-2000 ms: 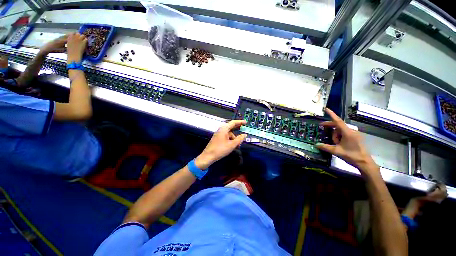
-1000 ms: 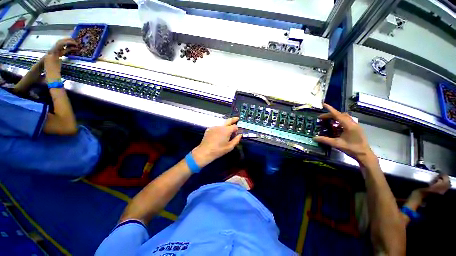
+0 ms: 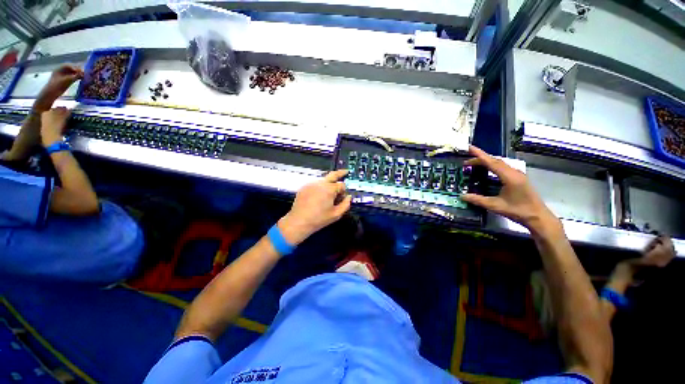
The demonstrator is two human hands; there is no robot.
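Observation:
A black carrier fixture (image 3: 420,209) lies on the bench front, over the rail. A green circuit board strip (image 3: 405,193) with small parts standing on it lies in the fixture. My left hand (image 3: 318,202) has its thumb and forefinger at the strip's left end. My right hand (image 3: 511,189) spans the strip's right end between thumb and forefinger. Pale clips (image 3: 378,142) show on the fixture's far edge; more show on its near edge.
A row of green boards (image 3: 161,138) lies in the conveyor rail (image 3: 279,156) at left. Behind are a plastic bag (image 3: 214,60), loose brown components (image 3: 270,78) and a blue bin (image 3: 107,76). Another person's hands (image 3: 57,120) are at left; another hand (image 3: 658,253) is at right.
The view has shifted, so the bench sits further left and higher. Both my hands keep their places at the strip's ends. The person at left has moved a hand away from the blue bin.

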